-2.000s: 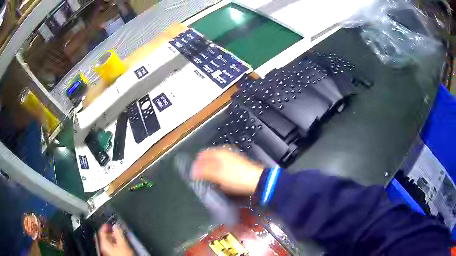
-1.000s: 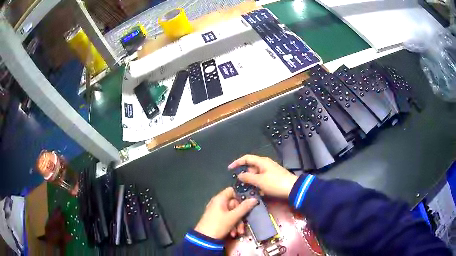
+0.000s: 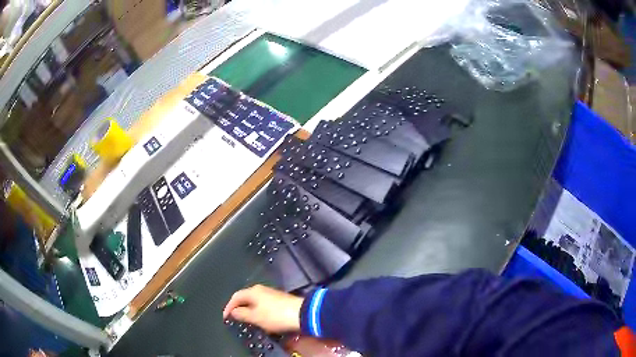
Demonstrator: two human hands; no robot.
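My right hand (image 3: 263, 309) is at the lower middle, its fingers on the upper end of a black remote control (image 3: 255, 341) with raised round buttons. The remote's lower part runs out of the bottom edge. A small part of the red-brown board (image 3: 314, 344) shows beside it. My left hand is not in view. The right stack of remotes (image 3: 335, 188) fans out beyond my right hand, buttons up. Small green batteries (image 3: 170, 300) lie on the mat to the left of my hand.
A printed sheet (image 3: 209, 150) on a wooden board (image 3: 202, 233) holds several set-aside remotes (image 3: 162, 209) and a green circuit piece (image 3: 111, 242). Yellow tape (image 3: 111, 141) stands behind. A clear bag (image 3: 505, 52) lies at the far right. A blue bin (image 3: 596, 157) with remotes stands at right.
The view has swung to the right. The left hand, seen on the remote a second ago, is out of view. The right hand is still at the remote's button end. The left row of remotes has left the view.
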